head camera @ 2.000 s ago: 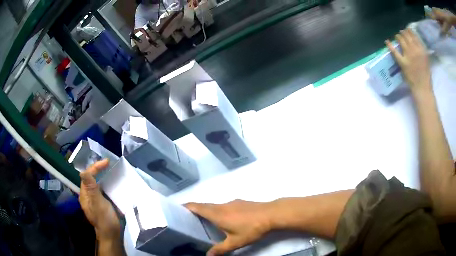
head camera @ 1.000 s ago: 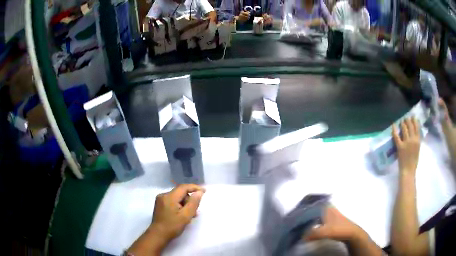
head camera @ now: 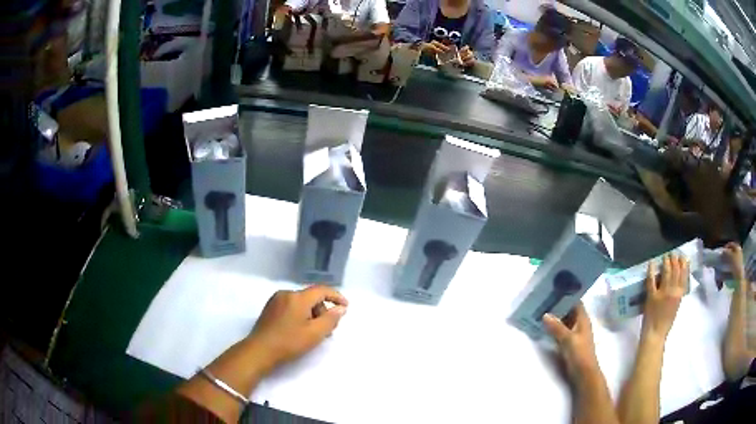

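Four tall pale grey-blue retail boxes stand in a row with lid flaps up: far left (head camera: 221, 207), second (head camera: 329, 236), third (head camera: 438, 248) and right-hand one (head camera: 557, 286). Each has a dark device picture on the front and white flaps or folded pieces at the mouth. My right hand (head camera: 574, 335) grips the lower right side of the right-hand box, thumb on its front, the other fingers mostly hidden. That box leans right in the view. My left hand (head camera: 298, 321) rests in front of the second box, fingers curled, with no object visible in it.
A white cover sheet (head camera: 373, 356) lies on the green bench (head camera: 108, 306). A dark conveyor (head camera: 390, 178) runs behind the boxes. At right, a neighbour's hands (head camera: 666, 290) hold another box (head camera: 627, 294) lying down. Several people (head camera: 539, 54) work opposite. A blue bin (head camera: 91, 178) stands at left.
My right hand has set the fourth box down to the right of the row; it was blurred in motion a second ago. My left hand, earlier beside that box, now lies apart from it.
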